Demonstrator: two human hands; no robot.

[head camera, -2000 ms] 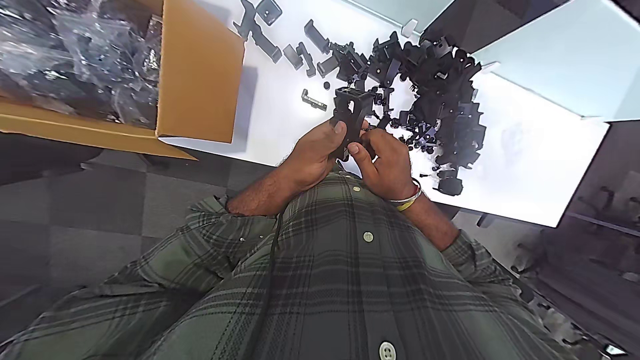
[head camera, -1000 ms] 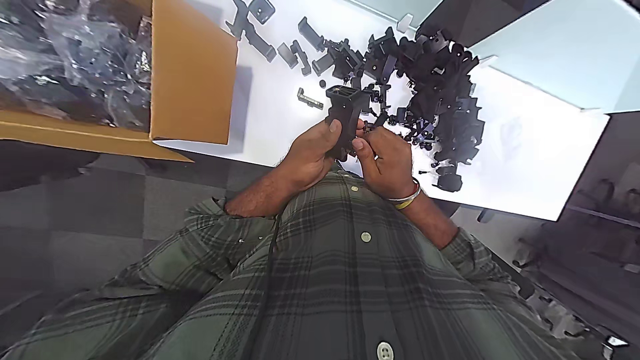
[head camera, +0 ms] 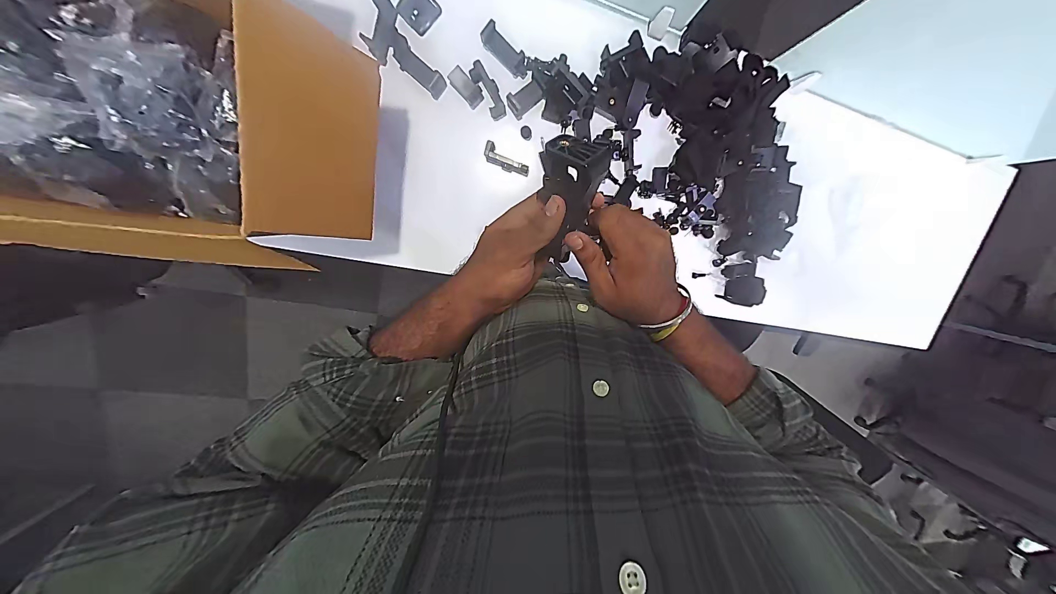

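Observation:
My left hand (head camera: 516, 247) is closed around a black plastic part (head camera: 573, 169) with a ribbed, hollow end, held up at the near edge of the white table. My right hand (head camera: 635, 260) presses against the lower right side of the same part, thumb and fingers bent; whether it pinches a smaller piece there is hidden. Beyond the hands lies a heap of black plastic parts (head camera: 726, 124). Small black pieces (head camera: 693, 210) are scattered just right of the held part. A narrow metallic-looking bracket (head camera: 506, 159) rests to its left.
An open cardboard box (head camera: 309, 124) holding clear plastic bags (head camera: 140, 99) stands at the left. Loose black clamp-like parts (head camera: 417, 66) lie near it on the white table (head camera: 874, 223). Pale panels (head camera: 932, 74) rise at the back right.
The black part in my left hand has tilted since the first frame, so its ribbed end shows more. Both hands remain at nearly the same place.

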